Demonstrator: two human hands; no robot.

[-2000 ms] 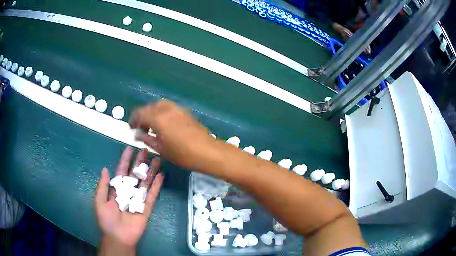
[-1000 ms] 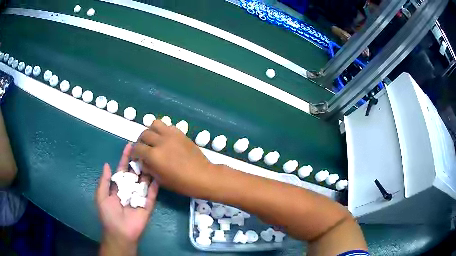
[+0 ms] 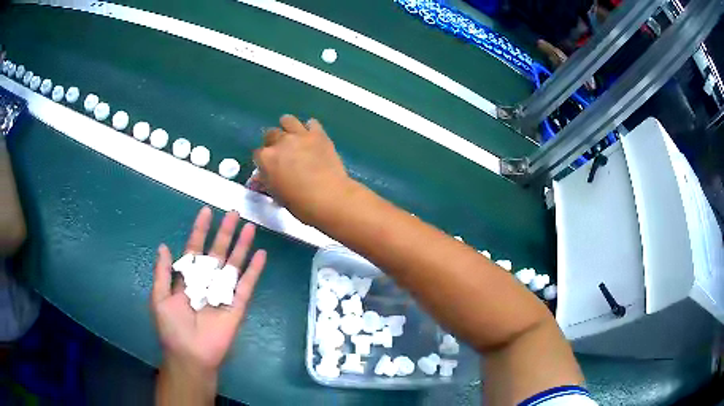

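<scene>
My left hand (image 3: 202,305) is palm up over the green worktop, fingers spread, with a small pile of white plastic parts (image 3: 208,281) lying in the palm. My right hand (image 3: 298,162) is over the near edge of the belt at the row, fingers curled; its fingertips are partly hidden, and I cannot tell whether they hold a part. A row of white parts (image 3: 159,138) stands along the belt's near side, on both sides of my right hand. The clear tub (image 3: 312,341), holding loose white parts, sits below my right forearm.
The green conveyor belt (image 3: 381,135) carries white guide rails (image 3: 317,77) and one lone white part (image 3: 329,55). A white machine cover (image 3: 599,238) with black handles and metal posts (image 3: 611,103) stand at the right. Another person's arm (image 3: 8,190) is at the left edge.
My right hand has moved from above my left palm up to the belt. The row and the lone far part have shifted left. The view has shifted slightly.
</scene>
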